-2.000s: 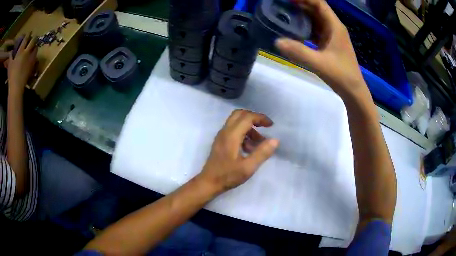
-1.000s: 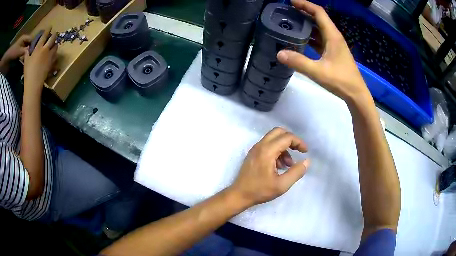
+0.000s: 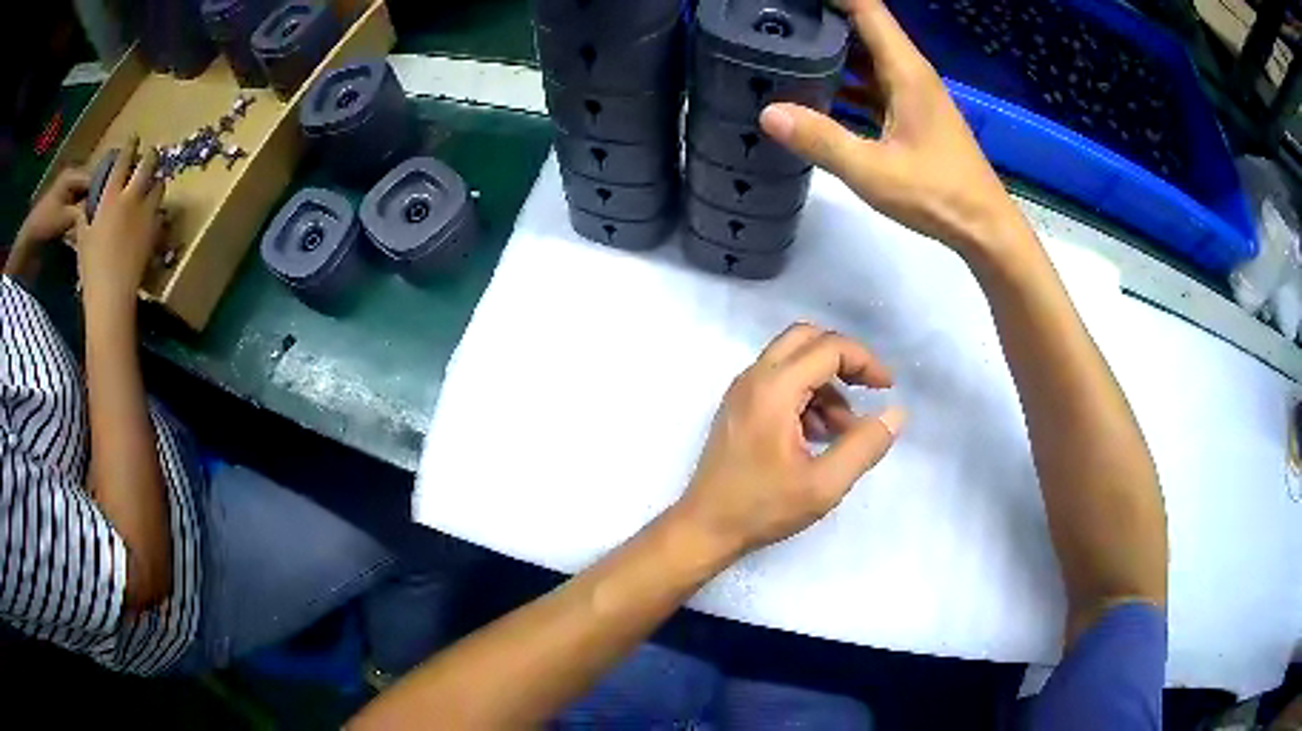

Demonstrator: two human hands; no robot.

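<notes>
Two tall stacks of dark grey plastic housings stand side by side at the back of the white foam sheet (image 3: 571, 414). The left stack (image 3: 614, 129) is cut off by the top edge. My right hand (image 3: 914, 150) is around the upper part of the right stack (image 3: 743, 186), its thumb on the near side and its fingers partly hidden behind. My left hand (image 3: 785, 436) hovers over the middle of the sheet, thumb and curled fingers apart, with nothing visible in it. Its palm is partly hidden.
A blue bin (image 3: 1064, 143) with small black parts lies behind my right hand. Loose housings (image 3: 417, 214) stand on the green bench (image 3: 350, 386) at left. A neighbour's hands (image 3: 122, 214) work over a cardboard tray (image 3: 214, 271) with small metal parts. Whitish bags (image 3: 1268, 264) are far right.
My right hand has brought a housing onto the right stack and stays around its top. My left hand keeps its curled pose. The view has shifted.
</notes>
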